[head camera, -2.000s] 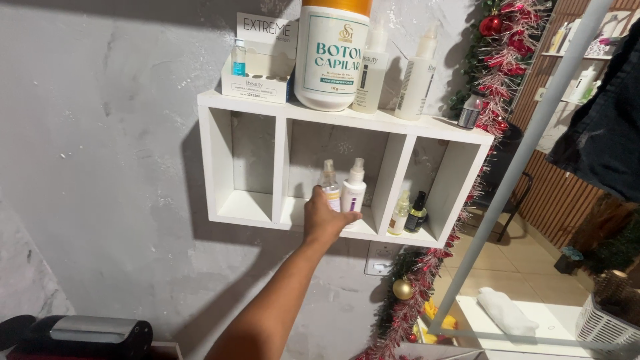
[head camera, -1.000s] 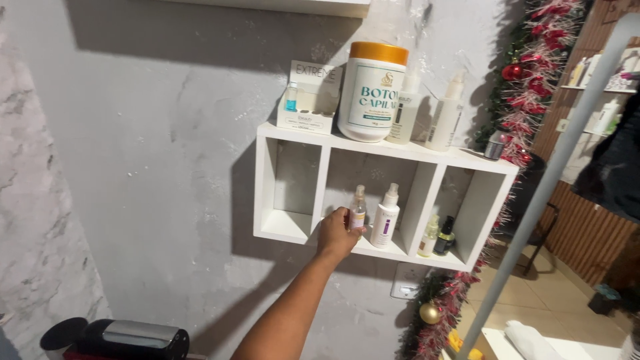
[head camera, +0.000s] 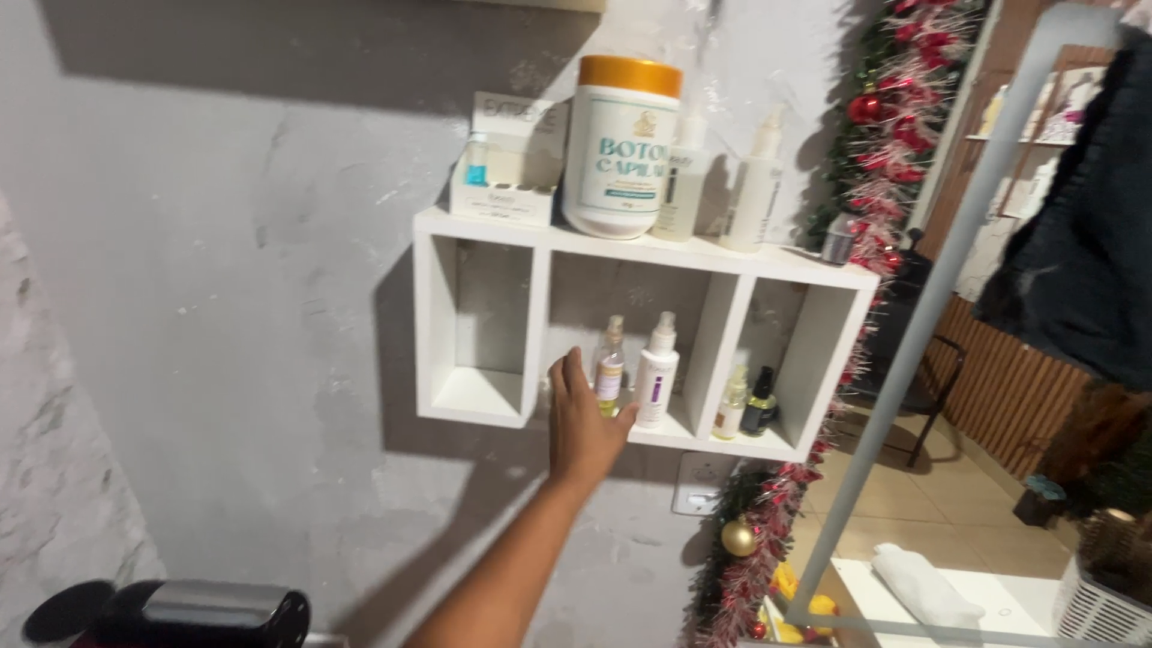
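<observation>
My left hand (head camera: 585, 418) reaches up to the middle compartment of a white wall shelf (head camera: 535, 333), its back toward me. The fingers are spread, with the fingertips left of a clear spray bottle (head camera: 609, 373) with yellowish liquid and the thumb low on its right. The bottle stands upright between them; the hand partly hides its base. Beside it, near the thumb, stands a white spray bottle (head camera: 657, 378) with a purple mark. In the right compartment are a small yellowish bottle (head camera: 731, 409) and a dark-capped bottle (head camera: 760, 405). My right hand is out of view.
On the shelf top stand a white tub (head camera: 621, 153) with an orange lid, a display box (head camera: 504, 193) and pale spray bottles (head camera: 754, 193). A tinsel garland (head camera: 774, 513) and a grey-framed mirror (head camera: 927, 333) are at the right. A black appliance (head camera: 211, 612) sits lower left.
My left hand's fingers were around the clear spray bottle one second ago; now they are spread apart, and the bottle stands between fingers and thumb.
</observation>
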